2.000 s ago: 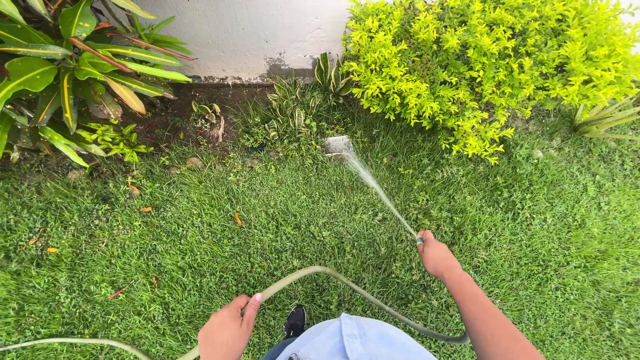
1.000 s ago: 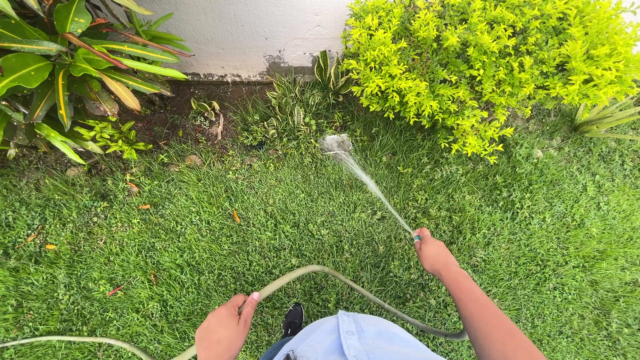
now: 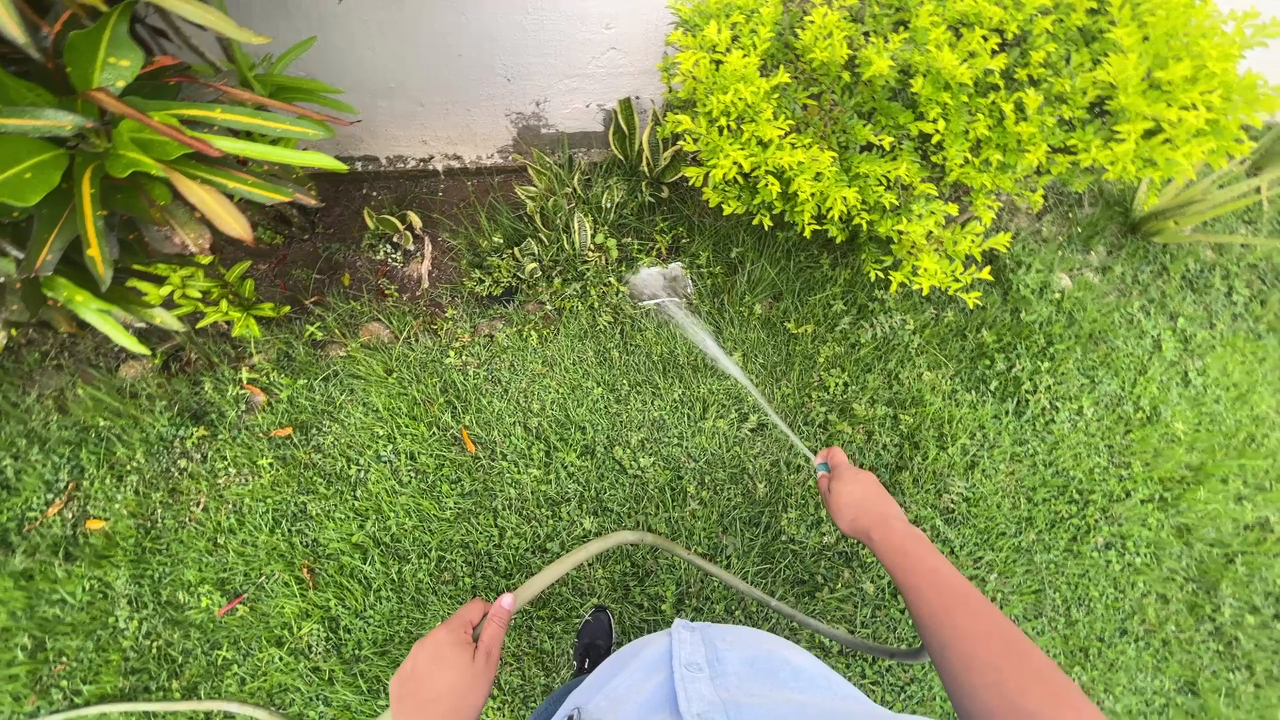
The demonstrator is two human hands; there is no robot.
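Observation:
My right hand (image 3: 858, 498) is closed around the outlet end of a garden hose, whose teal tip shows at the fingers. A jet of water (image 3: 735, 370) runs from it up and to the left, onto a small greyish object (image 3: 660, 284) in the grass beside variegated plants; splashing hides what that object is. At the lower left, my left hand (image 3: 452, 655) grips the pale green garden hose (image 3: 625, 540) along its length, thumb on top. Between the hands the hose arches over the grass, then passes under my right forearm.
A white wall (image 3: 450, 75) stands at the back. Croton-like plants (image 3: 140, 150) grow at the upper left and a yellow-green shrub (image 3: 900, 120) at the upper right. My black shoe (image 3: 594, 638) is on the lawn (image 3: 380, 500); more hose (image 3: 160, 706) lies at the lower left.

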